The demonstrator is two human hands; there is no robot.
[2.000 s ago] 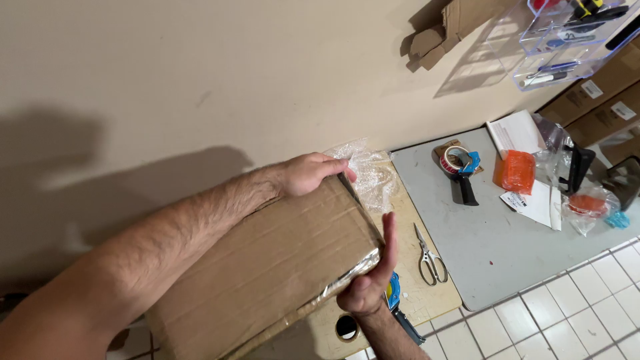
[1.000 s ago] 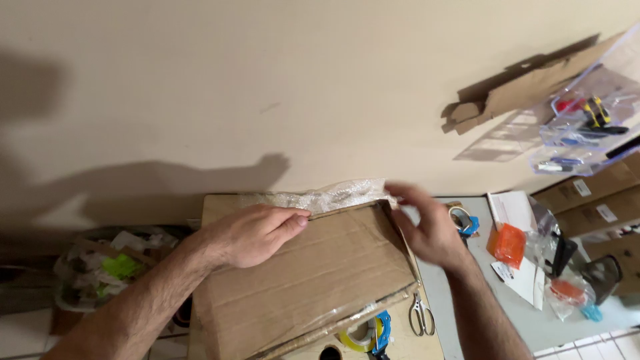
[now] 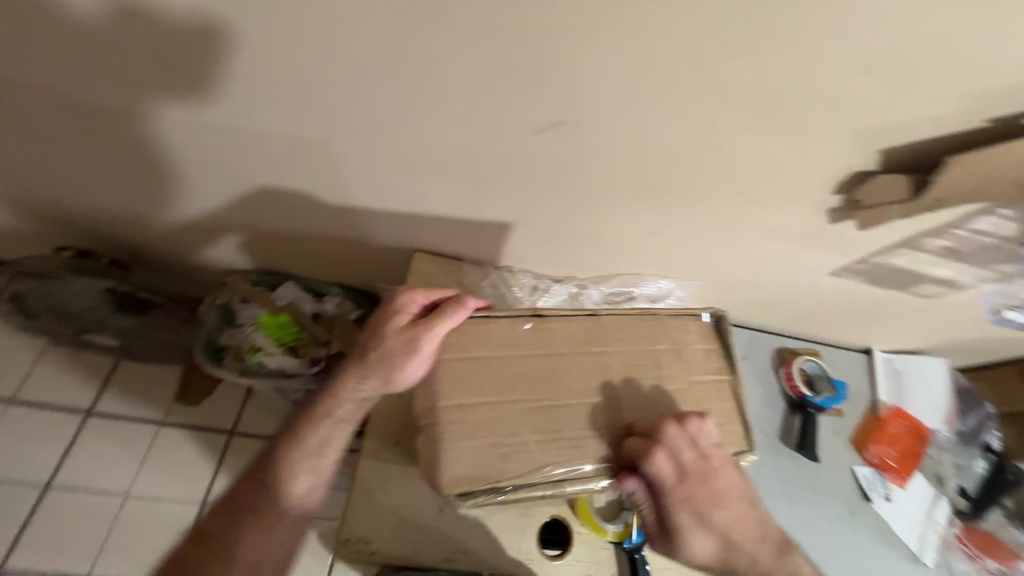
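Note:
A brown cardboard box [image 3: 552,384] lies on a pale wooden board, with clear tape along its near edge. My left hand [image 3: 412,340] grips the box's far left corner, thumb and fingers at the edge. Curled at the near edge, right of the middle, my right hand [image 3: 680,480] touches the box; its fingertips are partly hidden, so what they pinch cannot be seen. Bubble wrap [image 3: 592,290] lies behind the box. Just below the right hand's fingers is a yellow tape roll [image 3: 600,520] on a blue and black dispenser.
To the right, a grey table holds a second tape dispenser [image 3: 810,392], an orange packet [image 3: 892,444] and white papers [image 3: 916,384]. A bin of scraps [image 3: 276,336] stands at the left on the tiled floor. Flattened cardboard [image 3: 944,188] is at the wall, upper right.
My right hand has moved from the box's far right corner to its near edge. My left hand has shifted to the far left corner. The box lies straighter than two seconds ago.

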